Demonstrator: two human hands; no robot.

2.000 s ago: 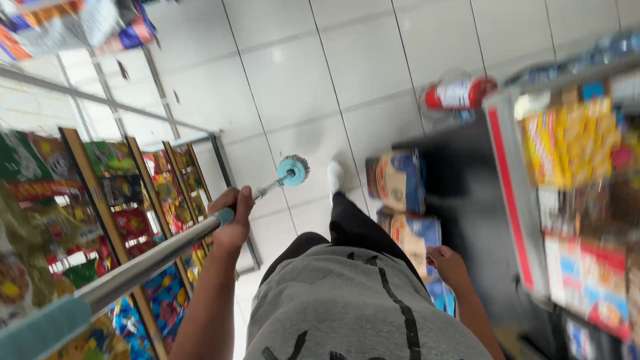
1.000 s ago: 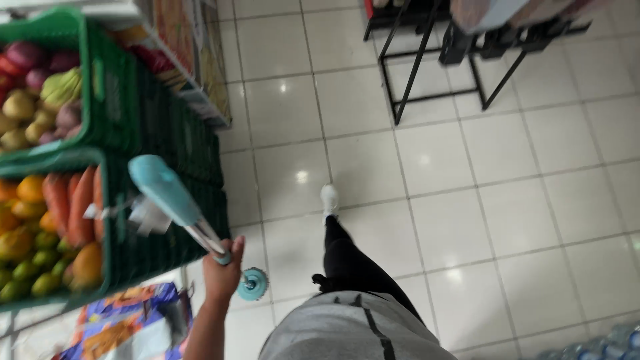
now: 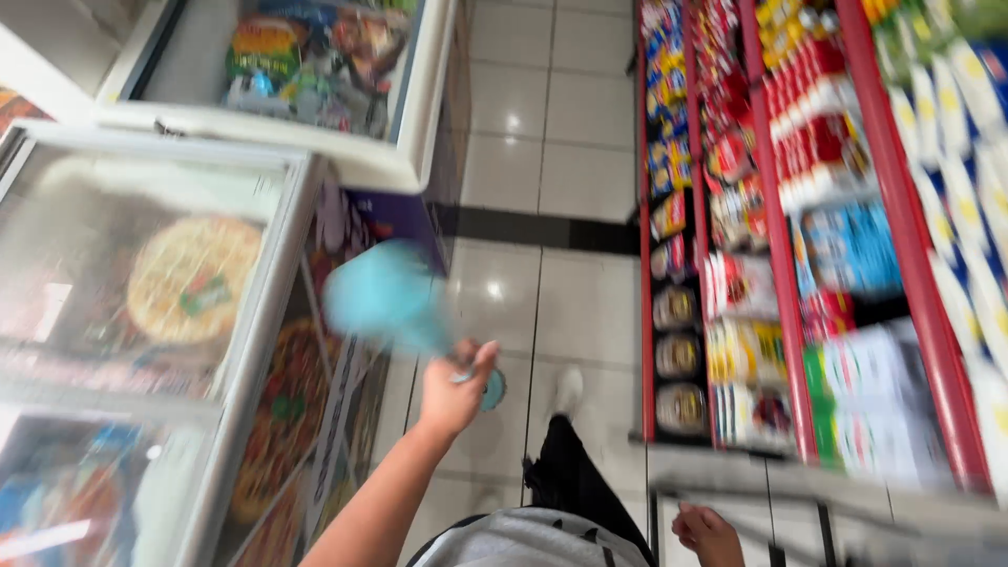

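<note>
My left hand (image 3: 455, 387) is closed around the handle of a long-handled brush, left of my body. The blurred light-blue grip end (image 3: 382, 295) of the handle rises toward the camera, up and left of the hand. Just past my fingers, the round blue brush head (image 3: 493, 390) shows low over the tiled floor. At the lower right, my right hand (image 3: 701, 529) hangs beside a dark metal frame (image 3: 825, 535) with its fingers curled. Nothing shows in it, and whether it touches the frame is unclear.
On the left stand a glass-topped freezer (image 3: 303, 228) with a pizza inside and a second chest freezer (image 3: 417, 150). Red-edged shelves (image 3: 906, 236) with packaged goods line the right. A tiled aisle (image 3: 504, 307) with a dark floor strip (image 3: 543, 231) runs between them. My white shoe (image 3: 568, 390) is on the tiles.
The view has moved from green produce crates on the left to an aisle between freezers and red shelves. My left hand still holds the brush. My right hand, out of view one second ago, shows again.
</note>
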